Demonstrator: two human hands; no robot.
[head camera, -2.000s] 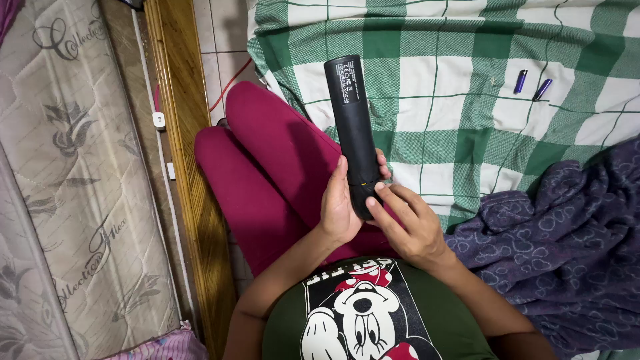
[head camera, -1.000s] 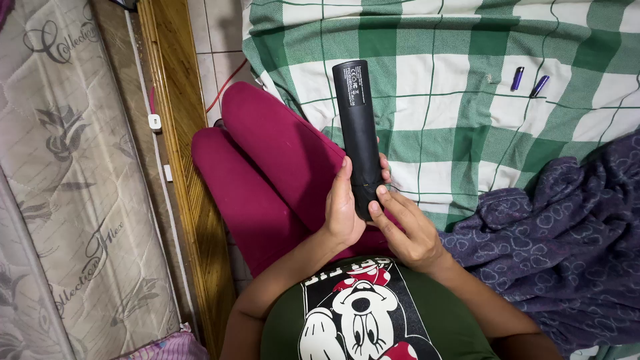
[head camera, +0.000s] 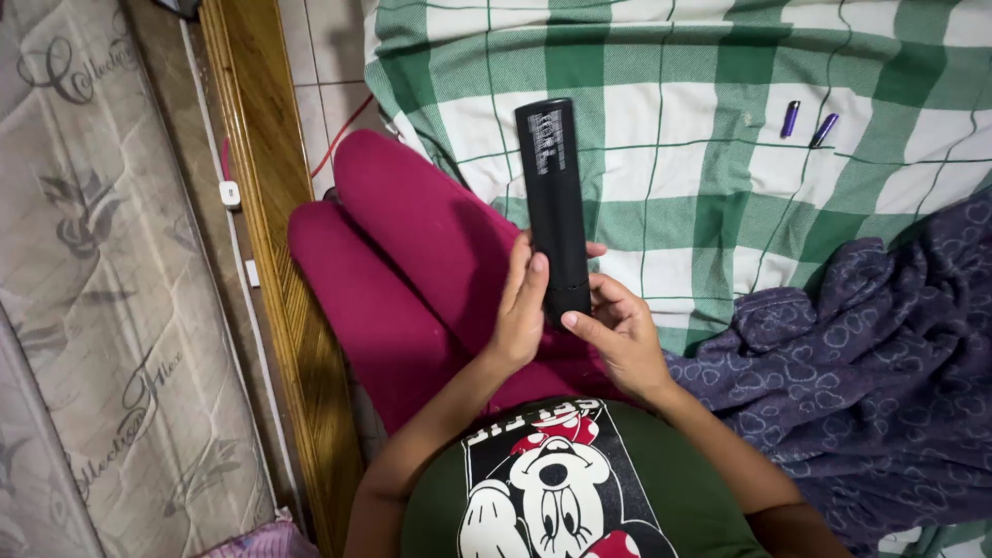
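A black remote control (head camera: 556, 209), back side up with small printed writing near its far end, is held upright in the view above my lap. My left hand (head camera: 523, 306) wraps its left side, with a fingertip showing past the right edge. My right hand (head camera: 624, 333) grips the near end, thumb on the lower part just below a thin seam across the casing. Two purple batteries, one (head camera: 790, 119) beside the other (head camera: 824, 130), lie apart on the checked sheet at the upper right.
A green and white checked sheet (head camera: 620, 186) covers the bed. A dark purple blanket (head camera: 876, 356) is bunched at the right. To the left stand a wooden bed rail (head camera: 267, 256) and a patterned mattress (head camera: 116, 256); a white cable runs between them.
The right thumb has shifted lower on the near end of the remote, and the right fingers now curl at its right side. The remote stands a little more upright in the view.
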